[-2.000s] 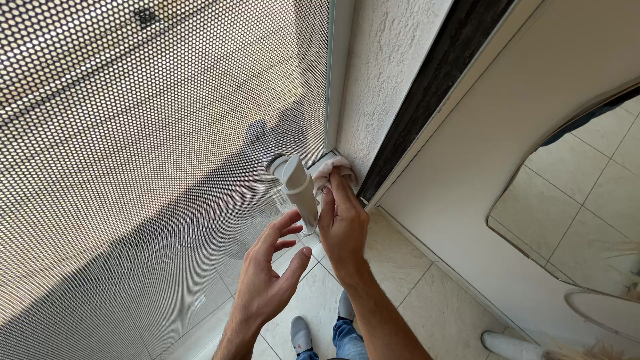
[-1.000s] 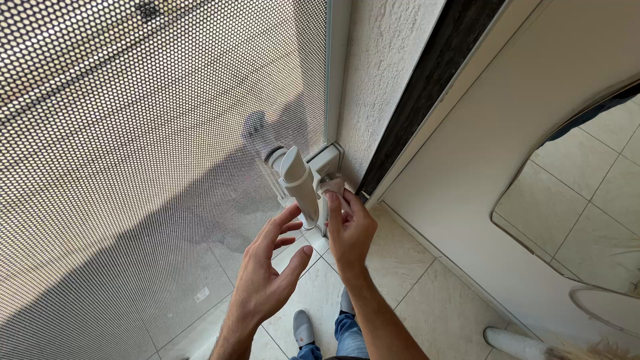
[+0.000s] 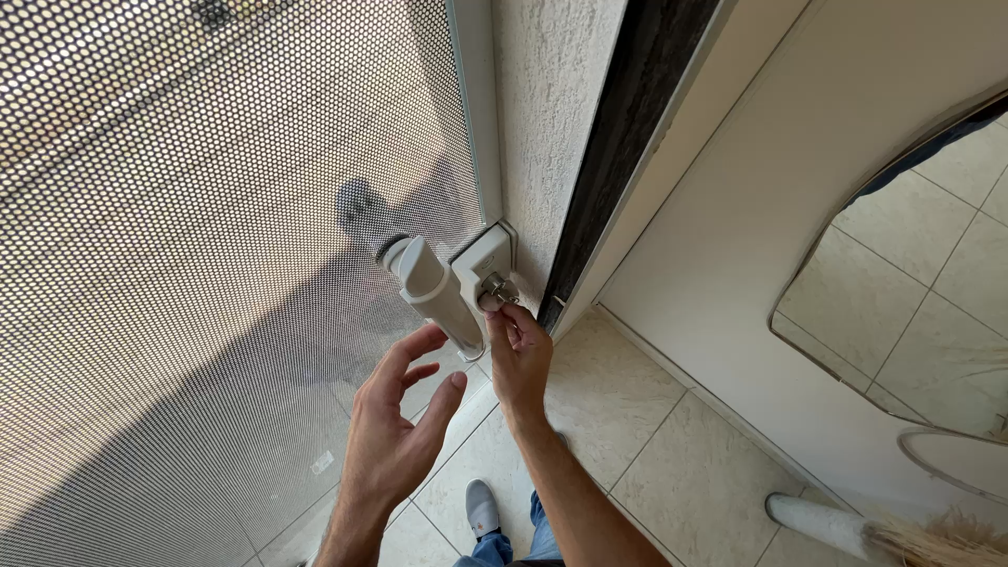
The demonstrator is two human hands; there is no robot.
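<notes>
A perforated metal door [image 3: 260,236] with a pale frame fills the left side of the head view. On it sits a light grey pull handle [image 3: 445,307], with a white lock housing [image 3: 487,256] just to its right. A metal lock cylinder [image 3: 494,283] projects from the housing, with a key [image 3: 490,302] and a small ring at it. My right hand [image 3: 520,354] pinches the key between thumb and forefinger; the other fingers are curled. My left hand [image 3: 405,417] is empty, its thumb and fingers apart, with the fingertips close to the handle's lower end.
A rough white wall [image 3: 543,94] and a dark door jamb [image 3: 622,126] stand right of the door. Farther right is a white panel with an irregular mirror [image 3: 921,276]. Pale floor tiles [image 3: 685,465] lie below. A white tube with dried plumes [image 3: 827,520] lies at bottom right.
A whitish cloth seen at my right hand two seconds ago is no longer visible. The lock cylinder and key ring now show above my right fingertips. My left hand has barely moved.
</notes>
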